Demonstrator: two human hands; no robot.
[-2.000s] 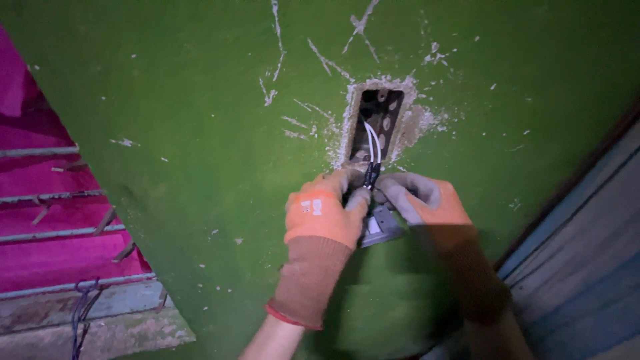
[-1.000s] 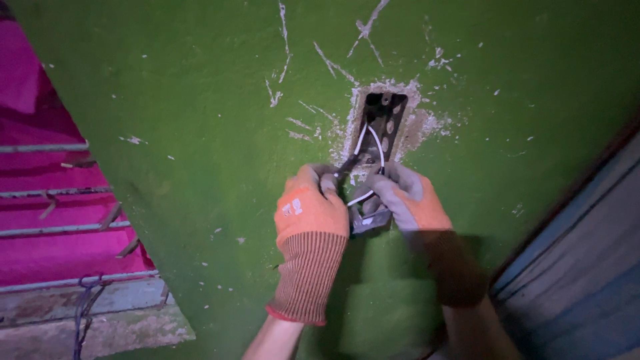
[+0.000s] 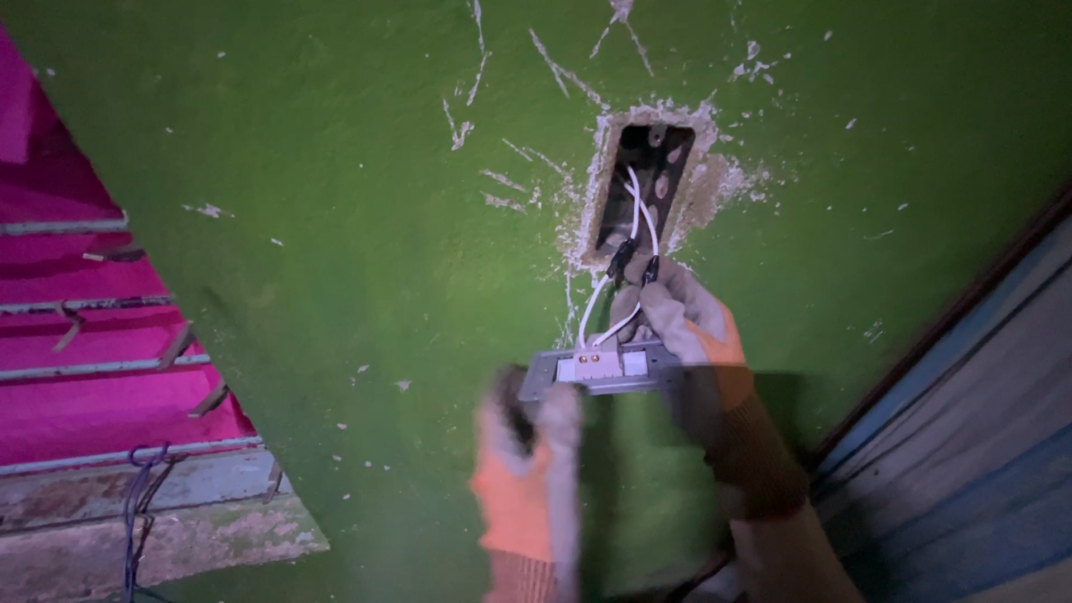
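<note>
Two white wires come out of a rectangular wall box recessed in the green wall. Each has a black taped joint, and both run down into the back of a grey wall plate with a white module in it. My right hand, in a grey and orange glove, pinches the right-hand taped joint. The left-hand joint lies at the box's lower edge. My left hand, gloved and blurred, is at the plate's lower left; whether its fingers grip the plate is unclear.
Chipped plaster surrounds the box. At the left is a barred window opening with metal bars, pink cloth behind them and a dark cord hanging at the sill. Blue-grey panelling stands at the lower right.
My left hand has moved down from the wires to the plate's lower left. The plate has turned, so its back and wire terminals now show. My right hand remains near the wires.
</note>
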